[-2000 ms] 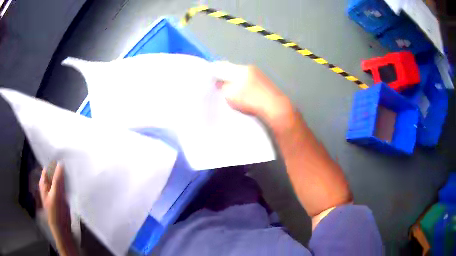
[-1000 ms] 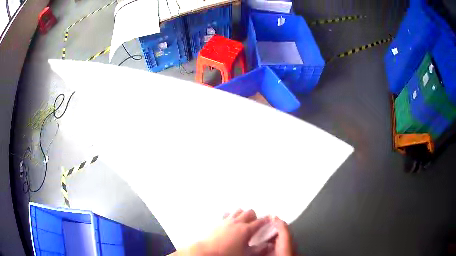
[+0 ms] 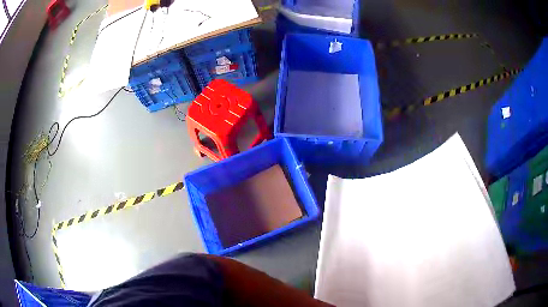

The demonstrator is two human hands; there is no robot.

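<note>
A large white sheet [image 3: 408,240] is at the lower right, curved at its top edge and cut off by the bottom of the picture. My left forearm and dark sleeve cross the bottom edge towards the sheet, but my left hand is out of the picture. My right hand is not in view, so the grip on the sheet is hidden. A blue tote [image 3: 309,207] with a brown flat bottom stands left of the sheet. A larger blue tote [image 3: 377,114] with a pale bottom stands behind it.
A red stool [image 3: 219,108] stands beside the totes. A white-topped board [image 3: 198,21] lies over blue crates [image 3: 222,66] at the back. Green and blue crates [image 3: 520,192] stand at the right. Black cable [image 3: 90,114] and striped tape [image 3: 120,205] lie on the left floor.
The white sheet has moved from the middle to the lower right, uncovering the brown-bottomed tote. My hands have left the picture. The view has shifted.
</note>
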